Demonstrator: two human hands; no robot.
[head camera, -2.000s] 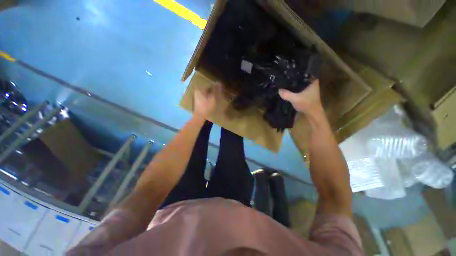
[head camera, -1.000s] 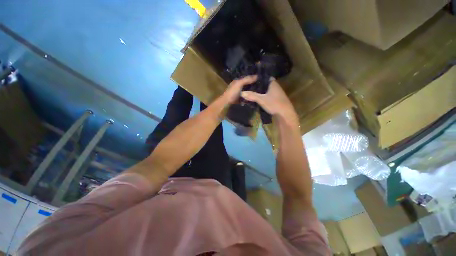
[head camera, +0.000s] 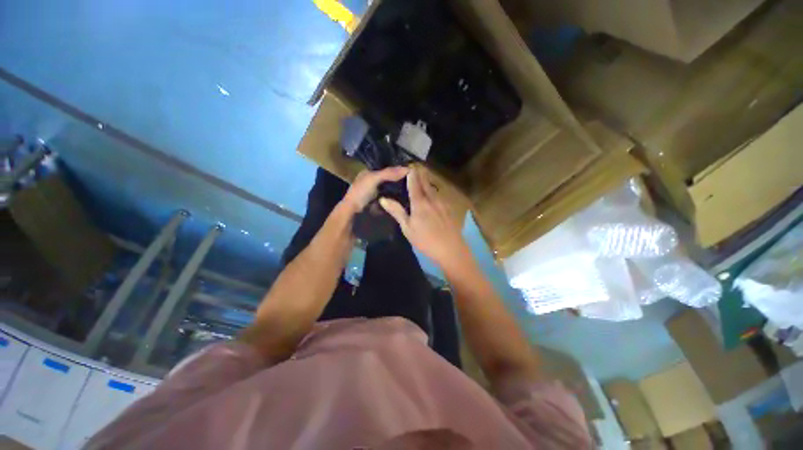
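Observation:
My left hand (head camera: 372, 188) and my right hand (head camera: 426, 216) are close together, closed around a cluster of black power adapters (head camera: 374, 221). Grey faces of adapters (head camera: 415, 139) stick up past my fingertips, one with plug pins showing. The cluster is over the near flap of a large brown bulk carton (head camera: 546, 167). Inside the carton lies a dark mass (head camera: 431, 79), too dark to make out single pieces. My fingers hide much of the cluster and its cords.
Clear plastic trays or bags (head camera: 607, 255) are piled right of the carton. More brown cartons (head camera: 748, 198) stand at the right. White boxes with blue marks (head camera: 66, 391) stand at the lower left, beside metal rails (head camera: 145, 281). The floor (head camera: 176, 79) is blue.
Both hands have come from inside the carton towards my body with the adapter cluster. My left hand, empty on the flap two seconds ago, now holds it too. The view has shifted.

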